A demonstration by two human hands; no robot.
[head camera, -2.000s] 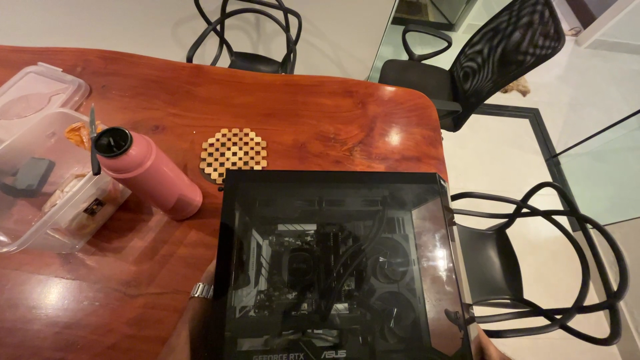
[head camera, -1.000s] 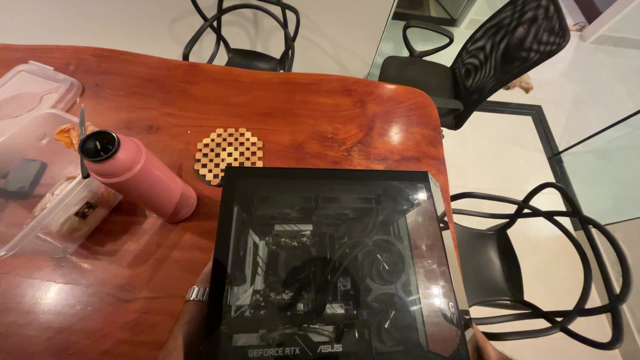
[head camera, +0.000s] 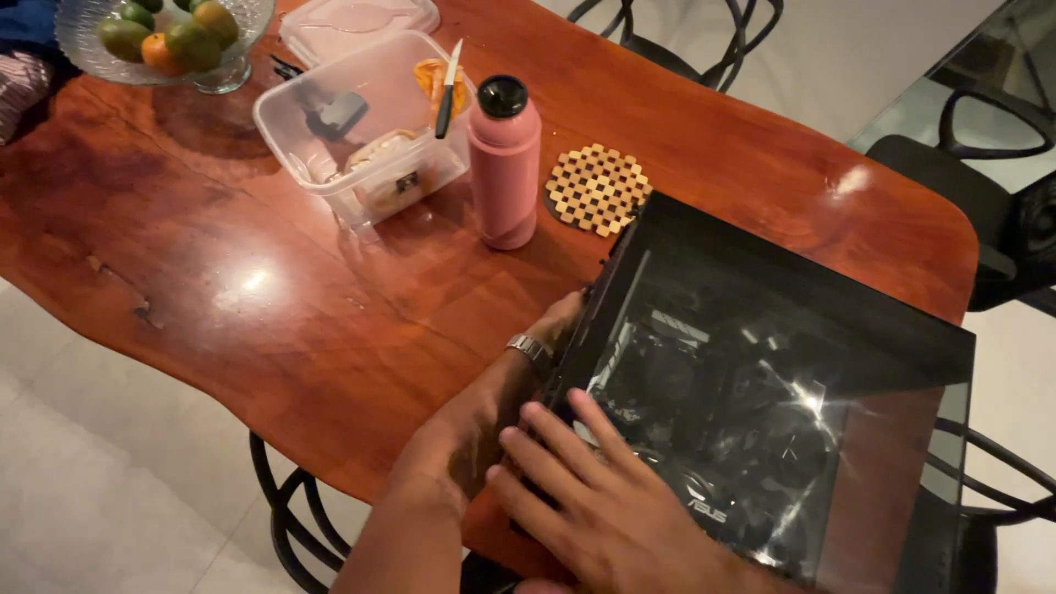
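A black desktop computer case with a glass panel facing up lies on the wooden table's right part; ASUS lettering and dim components show through the glass. My left hand, with a metal-banded watch on its wrist, is at the case's left side, its fingertips hidden behind the edge. My right hand rests across the near left edge and corner of the glass panel, fingers extended and slightly apart, gripping nothing. Whether my left hand grips the case cannot be seen.
A pink bottle stands beside a checkered wooden trivet. Left of it are an open plastic container with a knife on its rim, its lid, and a glass fruit bowl. Black chairs surround the table.
My right hand has come from the case's right side to its left edge, across the glass. The view has swung left and turned, so the case appears tilted.
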